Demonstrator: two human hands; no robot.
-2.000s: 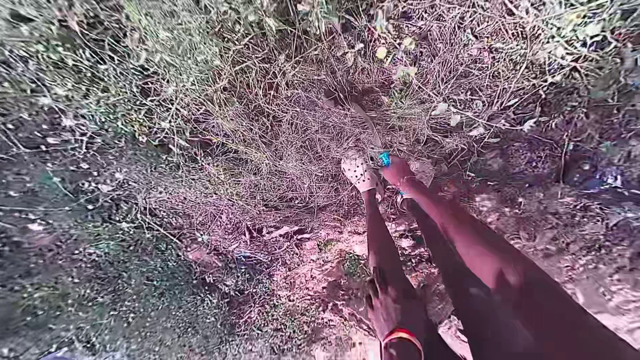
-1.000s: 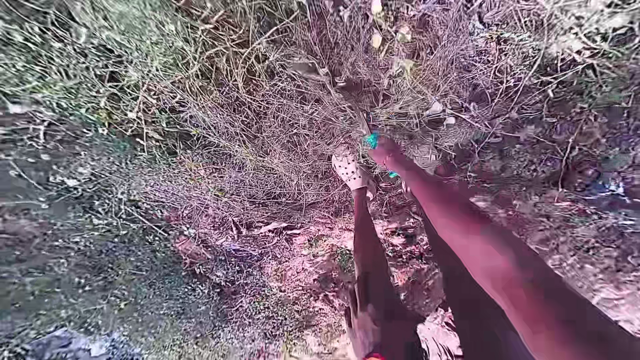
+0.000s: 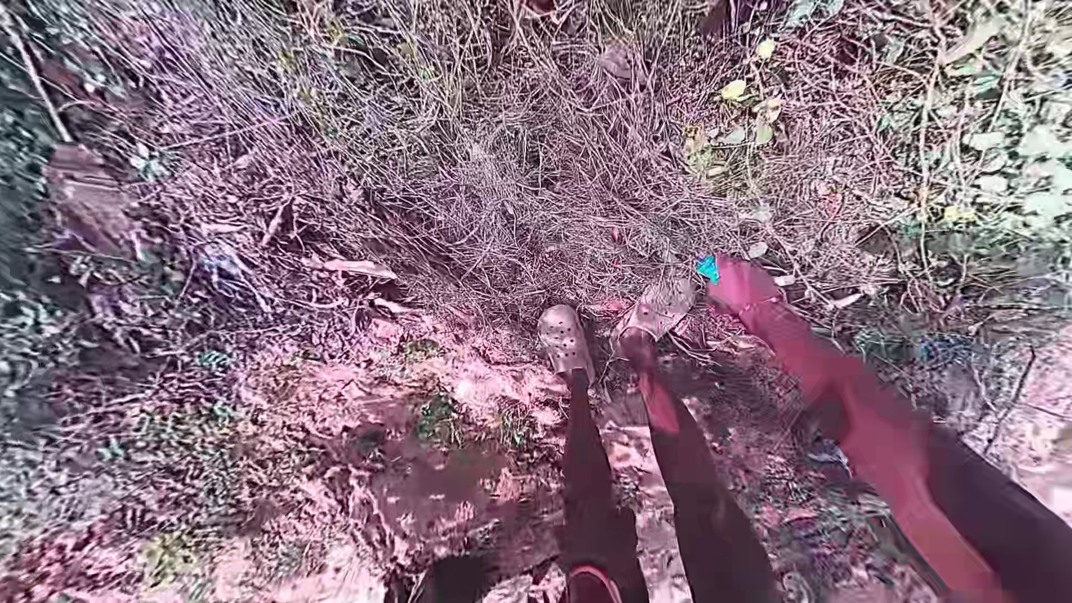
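My right hand (image 3: 744, 286) reaches in from the lower right and is closed around the teal handle (image 3: 708, 269) of a tool. Its working end cannot be made out against the dry stalks. Just left of that hand stand my two feet in pale perforated clogs, the left clog (image 3: 565, 337) and the right clog (image 3: 662, 308). My left hand (image 3: 601, 532) is a dark, blurred shape over my left leg at the bottom edge, with a reddish band at its wrist; its fingers are not clear. Tangled dry grass (image 3: 519, 184) spreads in front of the clogs.
Leafy green plants (image 3: 997, 159) grow at the upper right. A pale stick or dry leaf (image 3: 356, 268) lies left of the clogs. A brown block-like object (image 3: 88, 197) sits at the far left. Bare soil (image 3: 452, 494) with shadows lies nearer my legs.
The view has shifted a good deal. My right hand, earlier above the clogs with a long tool reaching into the grass, is now right of them. Both clogs now show plainly.
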